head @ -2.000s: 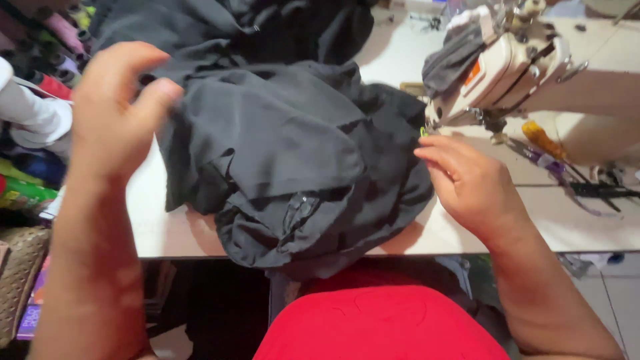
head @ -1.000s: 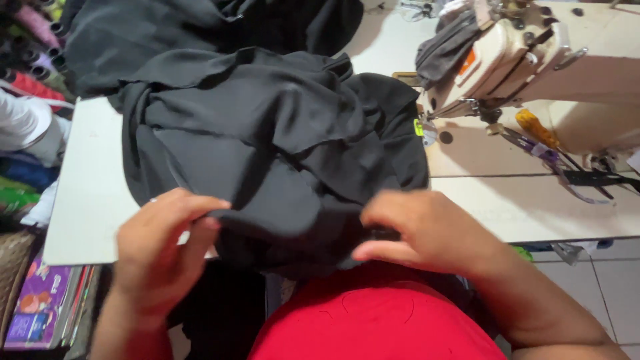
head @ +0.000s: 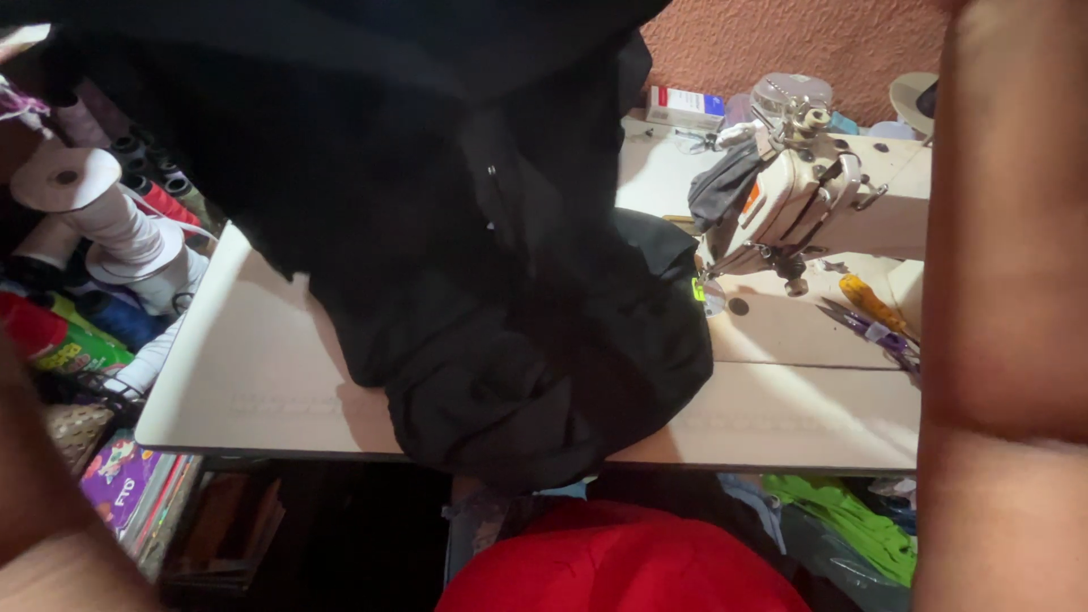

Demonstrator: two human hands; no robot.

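Black cloth [head: 510, 297] hangs from the top edge of the view, and its lower part lies bunched on the white sewing table [head: 255, 365], overhanging the front edge. Its right side reaches the needle area of the sewing machine [head: 799, 195], beside a small yellow-green piece [head: 699, 289]. Only my forearms show, one at each side, the right one raised close to the camera. Both my hands are outside the view, so their hold on the cloth is hidden.
Thread cones and large white spools [head: 136, 229] crowd the left side. Right of the needle lie purple-handled snips [head: 875, 333] and a yellow-handled tool [head: 867, 299]. A small box [head: 685, 108] stands at the wall. Green cloth [head: 850, 518] lies below the table.
Both hands were at the cloth's front part a second ago and have moved out of view. Much of the black cloth has been lifted and now blocks the upper middle.
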